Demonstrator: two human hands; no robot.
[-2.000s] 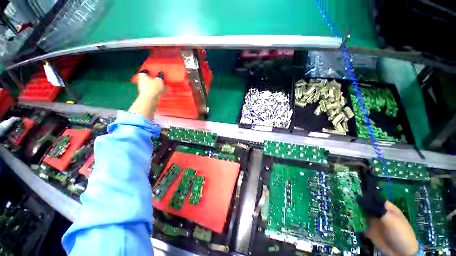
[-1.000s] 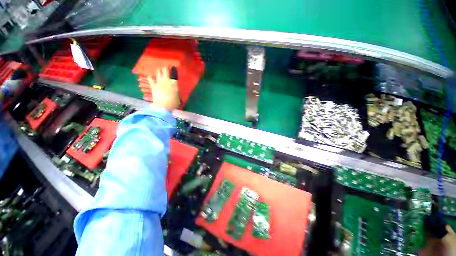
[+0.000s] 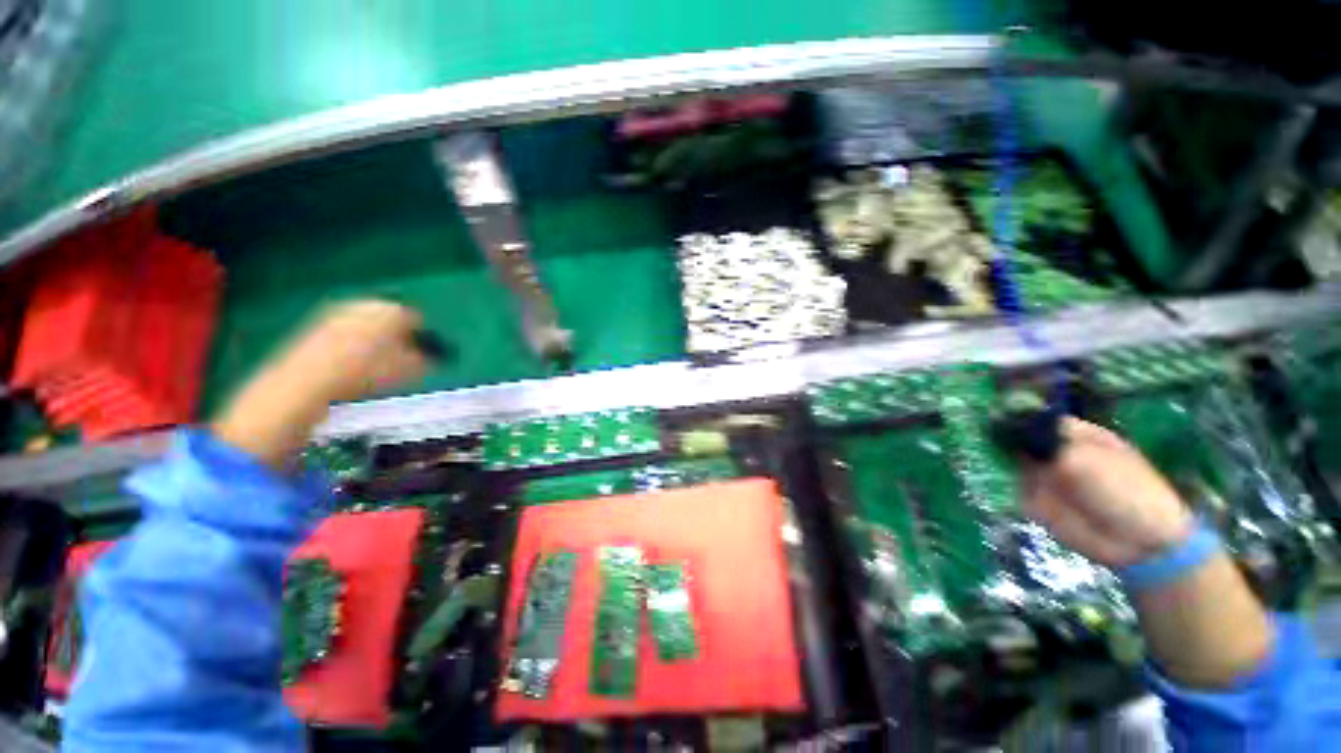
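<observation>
My left hand (image 3: 341, 361), blurred, is over the shelf's front edge, right of the stack of red pads (image 3: 125, 331) and apart from it. A black finger cot shows; whether the fingers hold anything is unclear. My right hand (image 3: 1103, 493), with black finger cots and a light blue wrist band, is over the right-hand fixtures. Its fingers are closed at a narrow green board (image 3: 971, 449), held above a large green circuit board (image 3: 900, 508). A red pad (image 3: 728, 589) in the middle fixture bears small green boards (image 3: 618, 618).
On the shelf are heaps of silver components (image 3: 757, 290), beige components (image 3: 919, 236) and green components (image 3: 1037, 221) in black bins. A metal bracket (image 3: 508, 243) stands left of them. A blue coiled cord (image 3: 1006, 191) hangs near my right hand. Another red pad (image 3: 375, 603) lies left.
The view has swung right. My left hand has left the red pad stack, which it was touching, and moved right. My right hand is fully in view again, still at the narrow green board.
</observation>
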